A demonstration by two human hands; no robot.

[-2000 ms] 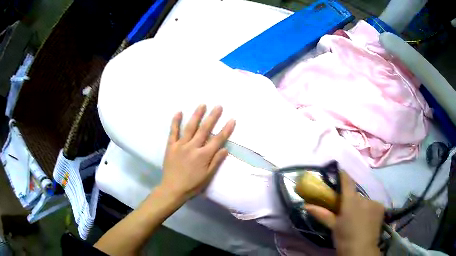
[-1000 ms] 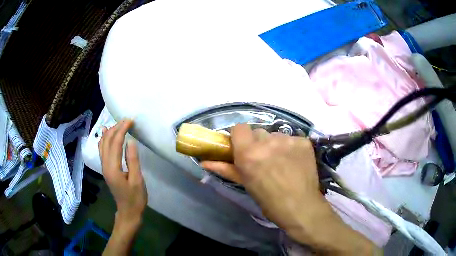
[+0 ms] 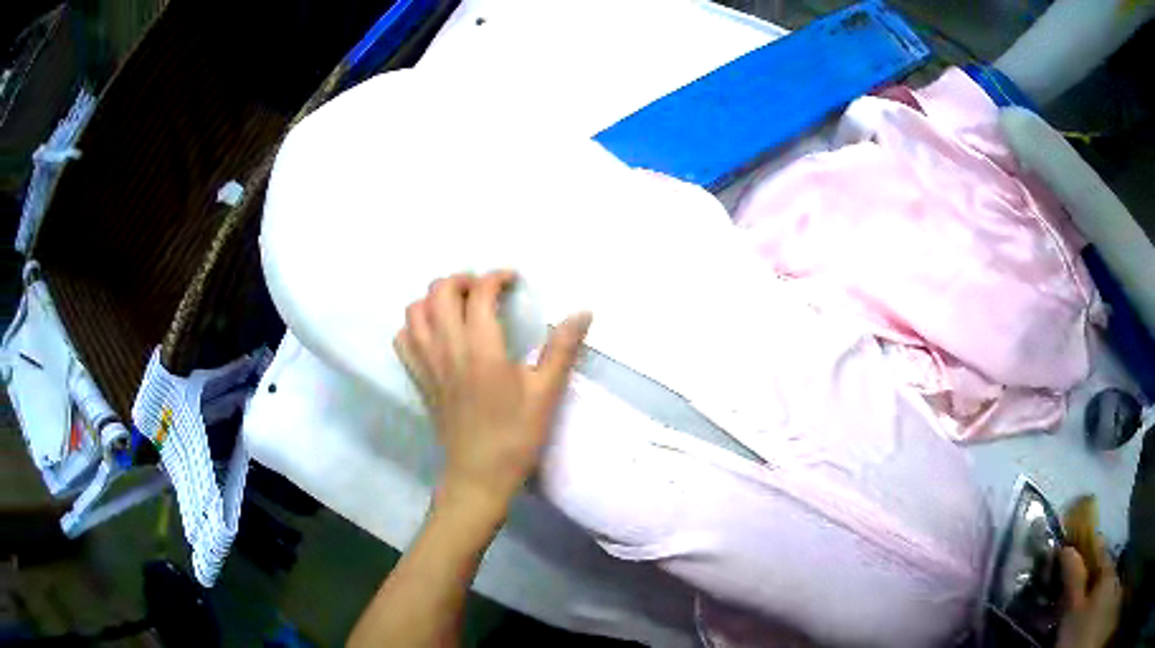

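The pink satin garment point(image 3: 785, 519) lies over the near end of the large white padded buck point(image 3: 367, 190), with a long narrow opening showing the grey-white padding between its edges. Its spare bulk is heaped behind the buck at the right. My left hand point(image 3: 475, 367) rests at the garment's edge near the end of the opening, fingers bent, thumb apart; whether it pinches cloth is hidden. My right hand point(image 3: 1092, 601), partly cut off at the lower right, is on the wooden handle of the steam iron point(image 3: 1032, 557), which stands tilted beside the garment.
A large brown wicker basket point(image 3: 152, 190) is at the left, with striped white cloth point(image 3: 190, 468) hanging below it. A flat blue support arm point(image 3: 773, 101) lies behind the buck. A small round dark object point(image 3: 1112, 418) is at the right edge. A white padded arm point(image 3: 1077, 177) is at the far right.
The iron and my right hand have moved from the buck's middle to the lower right. My left hand has moved from the buck's near side onto the garment's edge.
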